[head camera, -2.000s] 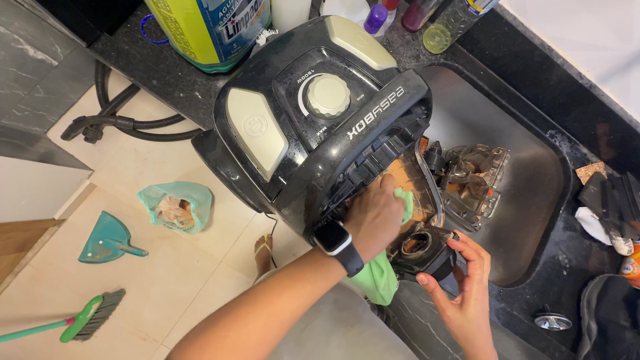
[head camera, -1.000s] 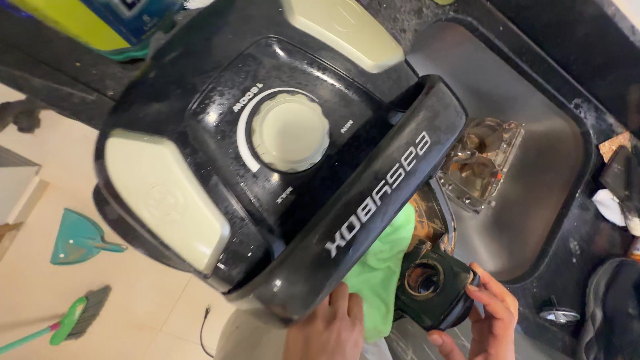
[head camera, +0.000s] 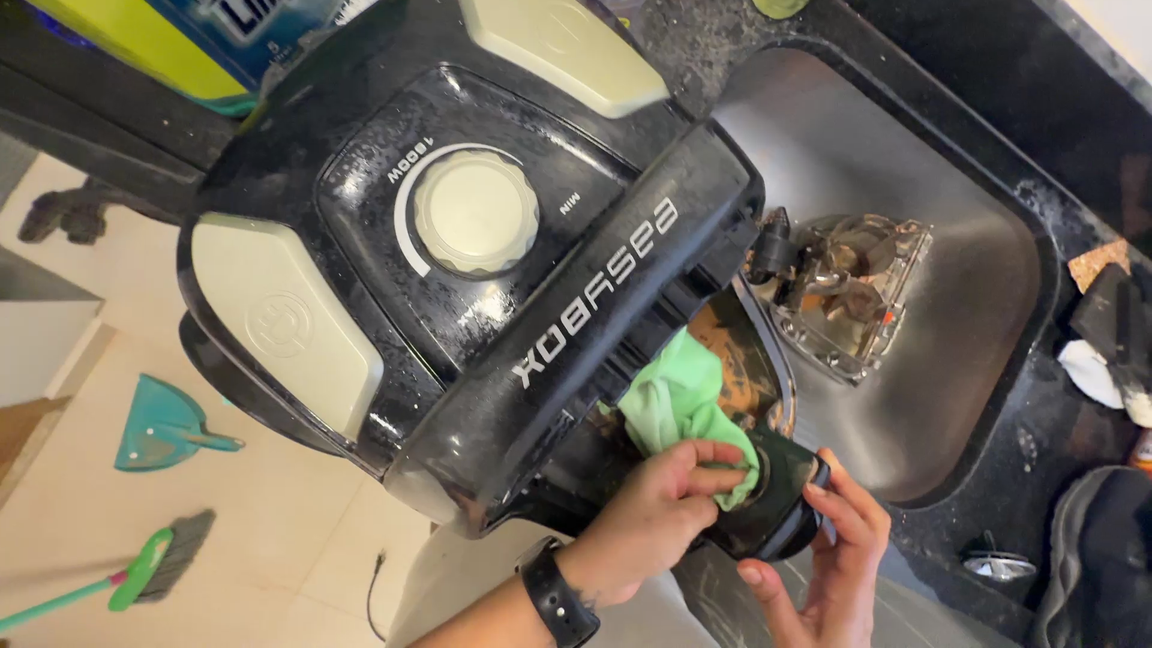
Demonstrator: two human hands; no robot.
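A black vacuum cleaner body (head camera: 414, 225) with a cream dial (head camera: 477, 211) and cream side panels fills the middle, tilted at the sink's edge. My left hand (head camera: 661, 508), with a black watch on its wrist, grips a green cloth (head camera: 688, 396) and presses it at the round opening of a black plastic port (head camera: 774, 495). The port sits at the end of the vacuum's opened, dirty dust compartment (head camera: 733, 351). My right hand (head camera: 832, 558) holds the port's outer edge between fingers and thumb. Part of the compartment is hidden under the handle and the cloth.
A steel sink (head camera: 954, 405) holds a dirty transparent plastic part (head camera: 850, 292). At the right are a sink strainer (head camera: 999, 565), a black shoe (head camera: 1102, 558) and a cork-like piece (head camera: 1098, 264). A large bottle (head camera: 243, 45) stands at the upper left. A teal dustpan (head camera: 162, 427) and broom (head camera: 148, 567) are on the floor.
My left hand has come out from beside the handle and moved right, bringing the green cloth onto the port's opening. My right hand stays at the port. The view has moved closer since the earliest frame.
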